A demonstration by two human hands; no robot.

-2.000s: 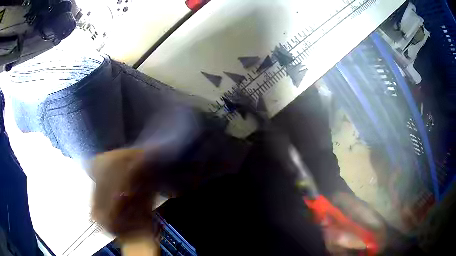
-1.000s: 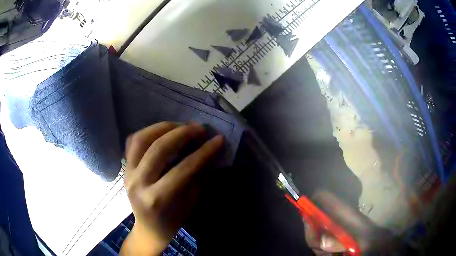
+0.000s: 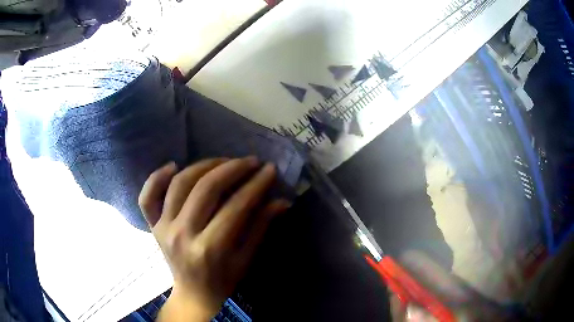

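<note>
A dark navy denim piece (image 3: 220, 129) with stitch lines lies over the front edge of the white table. My left hand (image 3: 211, 217) is flat on it with fingers bent, pressing or holding it near its right end. My right hand (image 3: 428, 295), blurred at the lower right, holds scissors with red handles (image 3: 406, 286). The metal blades point up and left, their tips at the corner of the denim; whether they are fully closed is hard to tell. Small dark triangular offcuts (image 3: 325, 127) lie beside the denim.
Printed ruler marks (image 3: 352, 107) run along the table's front edge. Stacked denim pieces with pale layered edges (image 3: 94, 78) are at the left. Dark machine parts (image 3: 56, 19) are at the upper left. A blue crate (image 3: 233, 311) shows below the table.
My left hand, a blur near the table edge two seconds ago, came onto the denim's right end and stays there. The scissors have moved up to the denim's corner.
</note>
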